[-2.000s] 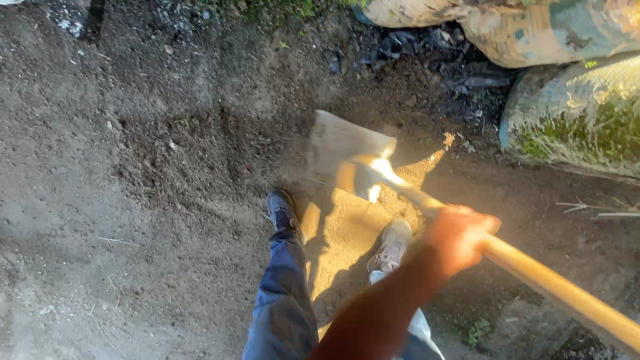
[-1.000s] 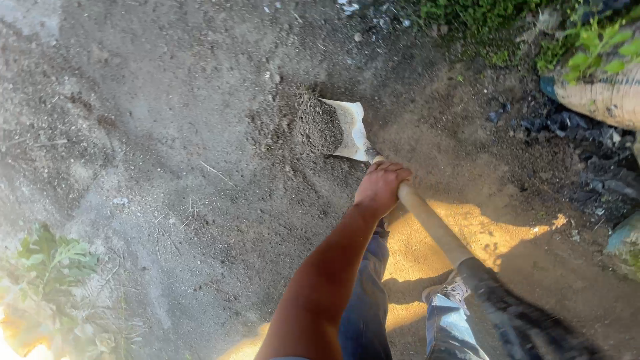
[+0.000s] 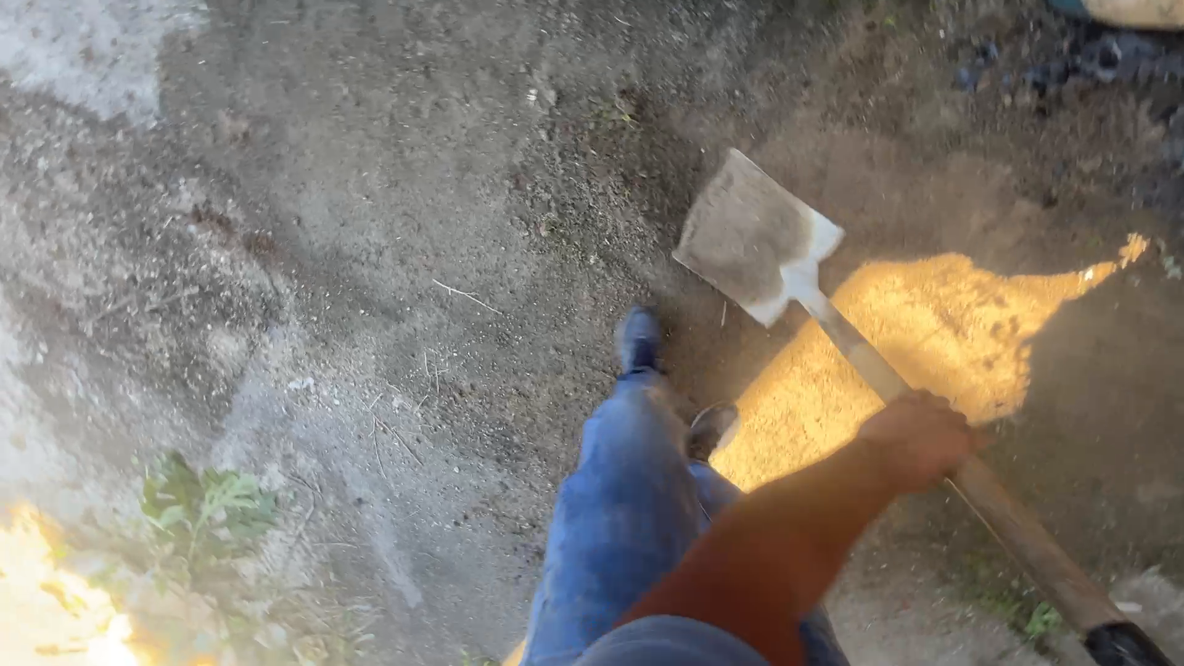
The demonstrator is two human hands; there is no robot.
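Observation:
My left hand (image 3: 920,439) is closed around the wooden shaft of a shovel (image 3: 865,356), partway along it. The shovel's flat metal blade (image 3: 754,236) points to the upper left, over the dirt ground, and its face looks dusty with no heap on it. Down at the lower right corner the shaft runs into a black handle part (image 3: 1121,645), cut off by the frame edge. My right hand is not in view. The forearm of my left arm crosses above my jeans.
My dark shoe (image 3: 640,340) stands left of the blade, the other shoe (image 3: 712,427) behind it. Loose grit (image 3: 592,222) lies beside the blade. A leafy plant (image 3: 205,509) grows at the lower left. Dark debris (image 3: 1064,69) and part of a sack-like object (image 3: 1138,11) lie at the upper right.
One second ago grey grit lay on and before the blade; now the blade shows none heaped. The blade has moved back to the right of that grit. The view has shifted.

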